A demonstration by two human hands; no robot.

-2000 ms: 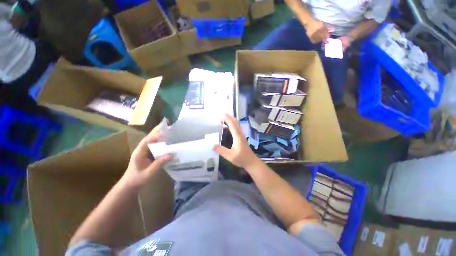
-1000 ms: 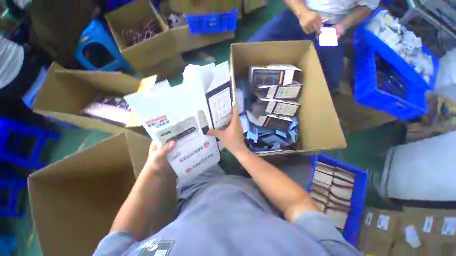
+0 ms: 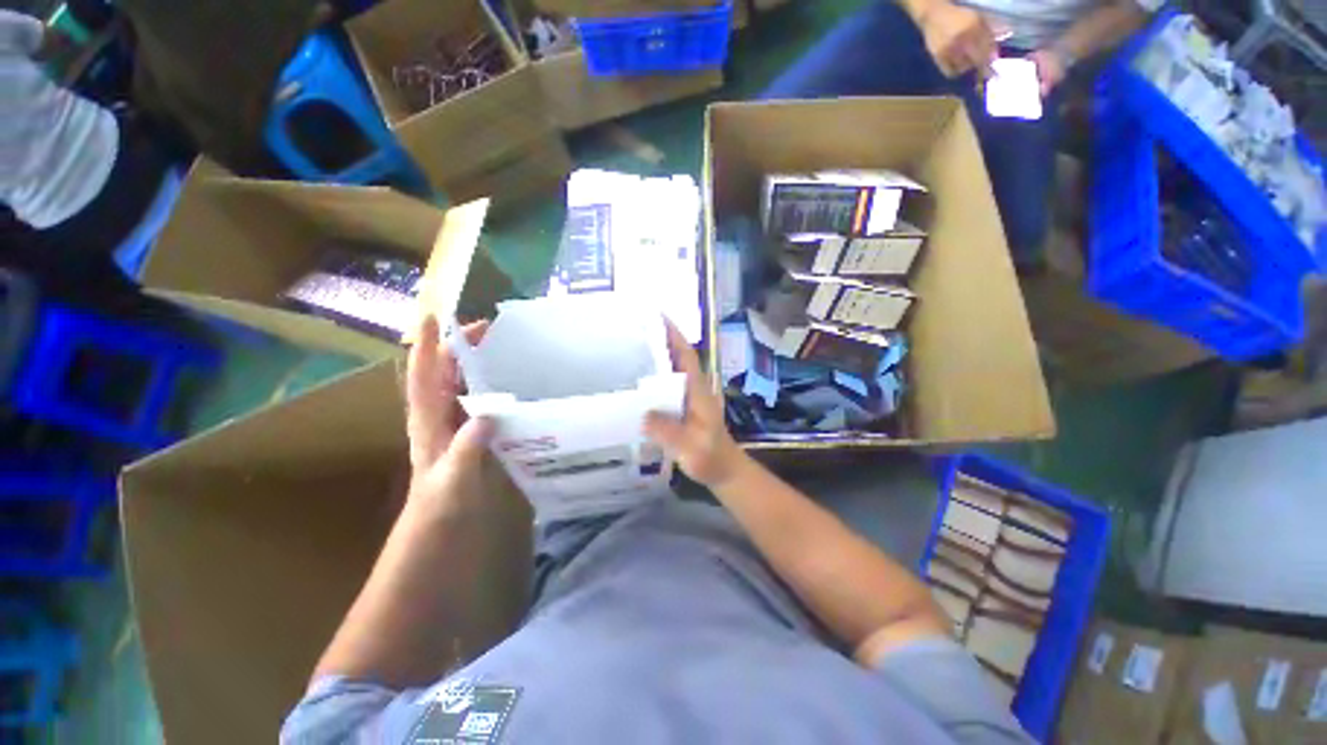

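Observation:
A white printed product box is held above the lap, formed into a tube with its open end facing up and white flaps standing at the rim. My left hand grips its left side, thumb on the near face. My right hand grips its right side, thumb at the near right corner. A stack of flat box blanks lies just beyond the box, partly hidden by it. The bottom of the box is hidden.
A large brown carton of boxes stands at right, an empty carton at left. A smaller open carton is further left. A blue crate with cream packs sits beside the right leg. Another person's hand is at the top right.
A second ago the hands held a flatter printed blank with its panels spread; now it is opened into a box shape. The right hand has moved to its near right corner. The view has shifted slightly.

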